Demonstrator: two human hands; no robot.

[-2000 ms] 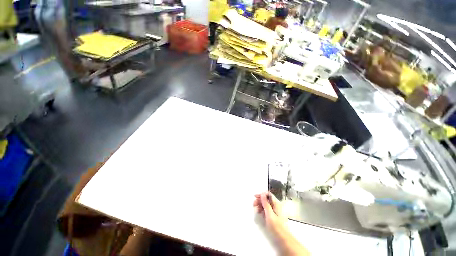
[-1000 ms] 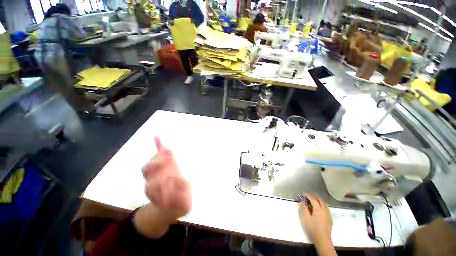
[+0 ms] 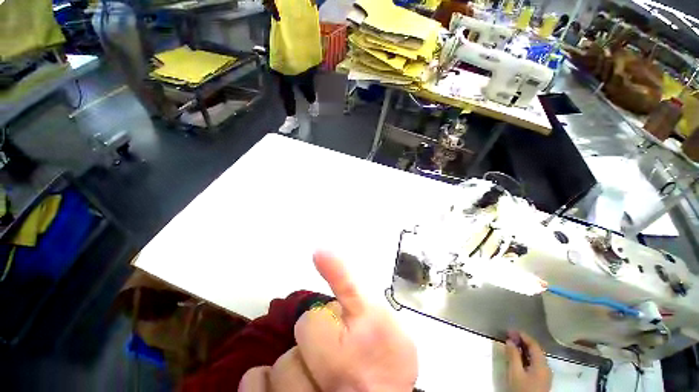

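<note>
My left hand (image 3: 356,341) is large and close to the camera at the bottom centre, over the front of the white table (image 3: 268,214). Its thumb stands up apart from the curled fingers, and nothing shows in it. My right hand (image 3: 529,369) is at the table's front edge, partly cut off by the picture's bottom. It holds a small dark tool (image 3: 523,349), likely the thread snips, beside the grey machine bed plate (image 3: 475,306). The white sewing machine head (image 3: 598,268) with a blue tube stands on the right. No work shows under its needle area.
Brown pieces (image 3: 165,318) hang below the table's left front edge. Behind stand another sewing machine (image 3: 498,73), a stack of yellow pieces (image 3: 395,42) and a person in a yellow apron (image 3: 295,46). A low cart (image 3: 207,92) and a blue-lined bin (image 3: 57,237) are left.
My left hand has come into view and then moved right and closer to the camera. My right hand has moved right along the bed from beside the needle area. The camera view has shifted.
</note>
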